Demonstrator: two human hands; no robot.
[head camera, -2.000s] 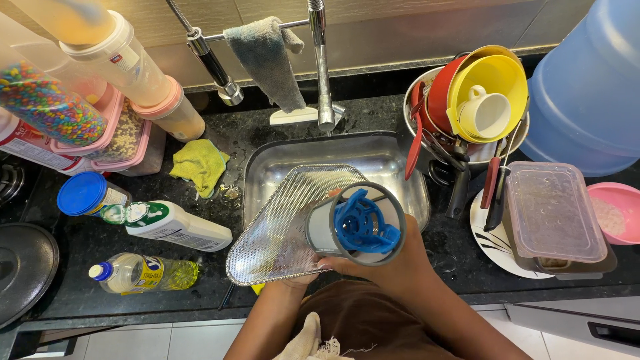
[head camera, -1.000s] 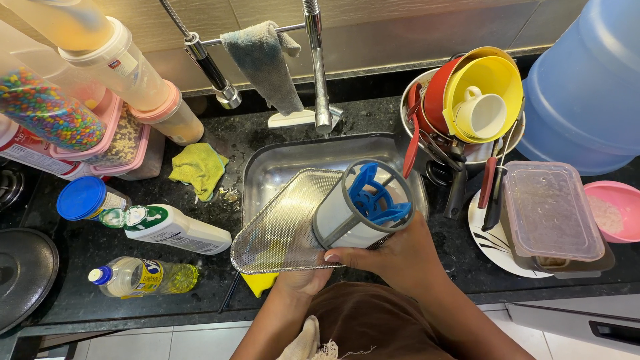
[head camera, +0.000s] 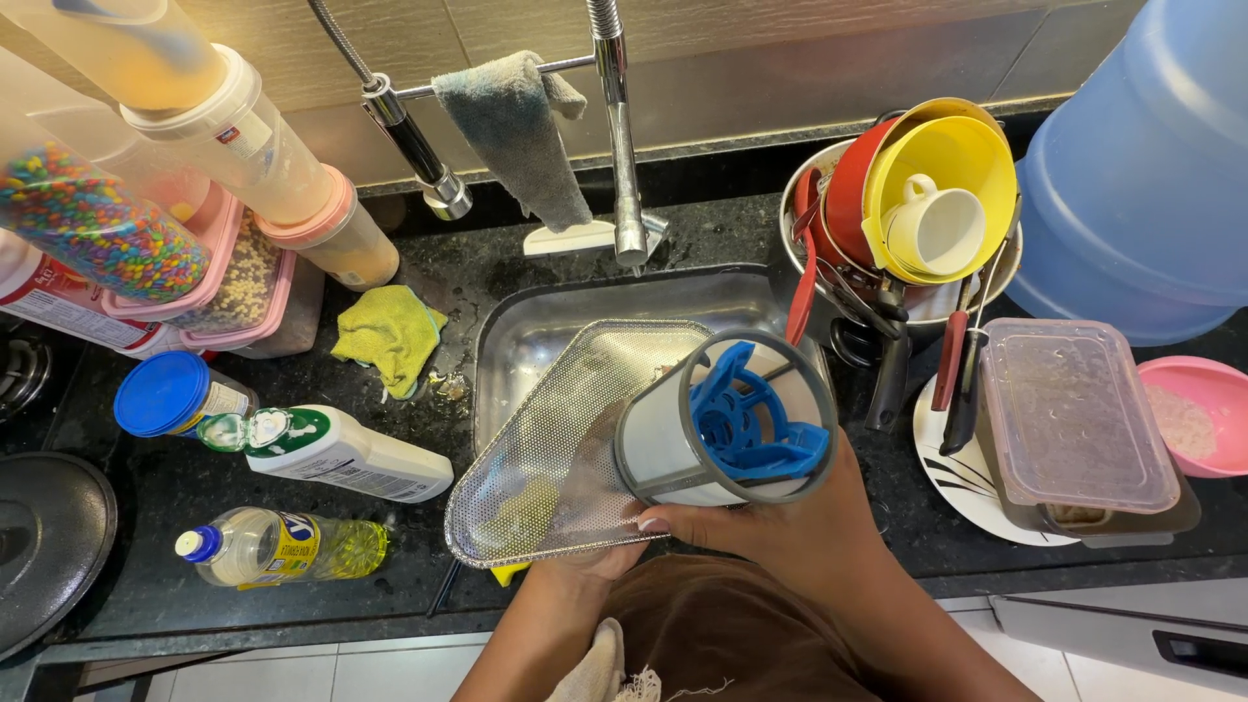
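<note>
My right hand (head camera: 770, 526) grips a cylindrical mesh filter basket (head camera: 663, 448) with a grey rim, tilted so its mouth faces up and right. A blue plastic piece (head camera: 746, 414) sits inside it. My left hand (head camera: 600, 563) holds the lower edge of a triangular perforated metal strainer tray (head camera: 556, 419) from beneath; most of its fingers are hidden under the tray. The basket overlaps the tray's right part, and both are over the front of the steel sink (head camera: 517, 322). Something yellow shows through the tray's holes.
Above the sink stands a chrome faucet (head camera: 624, 195). Left are a yellow-green cloth (head camera: 390, 339), a white bottle (head camera: 351, 458), a dish soap bottle (head camera: 292, 546) and food containers (head camera: 283, 185). Right are a pot of stacked dishes (head camera: 999, 263), a lidded plastic box (head camera: 1077, 419) and a large blue water jug (head camera: 1141, 175).
The filter basket has turned in my right hand: its mouth faced more directly up two seconds ago and now tips to the right, showing more of its side wall. The tray stays in my left hand.
</note>
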